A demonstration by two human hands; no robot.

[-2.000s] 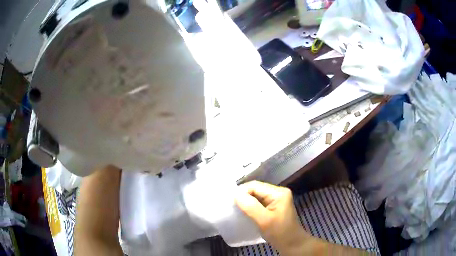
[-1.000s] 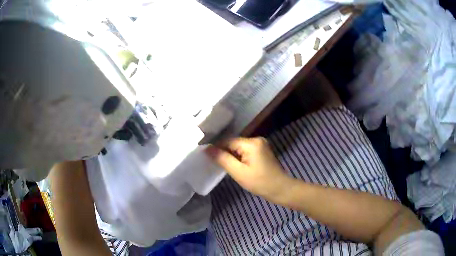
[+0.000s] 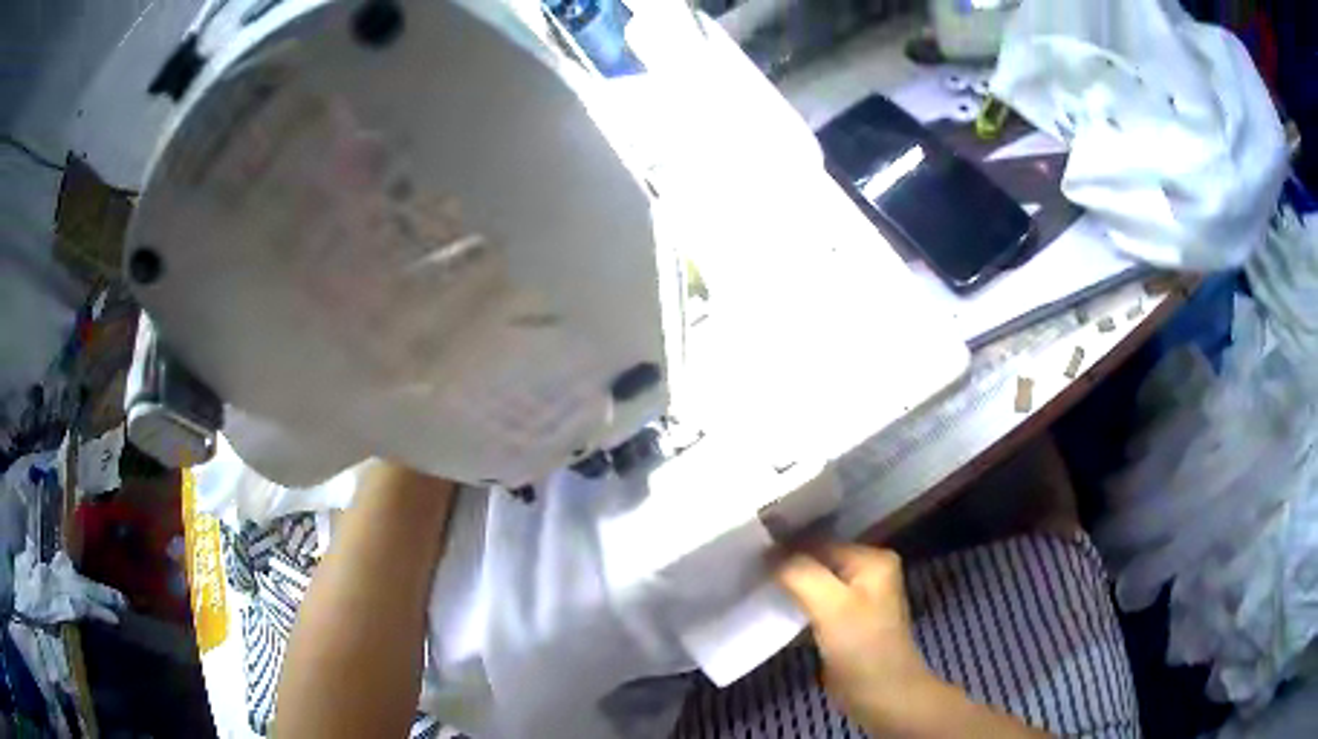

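The white garment piece (image 3: 535,606) runs from under the sewing machine's head down over the front edge and my lap. The bulky off-white machine head (image 3: 390,246) fills the upper left. The presser foot area (image 3: 636,451) shows as small dark parts at its lower right, with cloth in front of it. My right hand (image 3: 853,599) pinches the right edge of the garment piece near the table's front edge. My left forearm shows below the machine head, but my left hand is hidden behind the head.
The bright machine bed (image 3: 824,332) lies right of the needle area. A black phone (image 3: 925,191), a white cloth bundle (image 3: 1156,123) and small tan tabs (image 3: 1023,394) lie to the right. A ruffled white heap (image 3: 1229,477) is at the far right. Striped cloth (image 3: 275,578) is at left.
The view swung left and down a second ago and has swung back. My right hand still holds the cloth edge, which now hangs as a pointed flap below my fingers.
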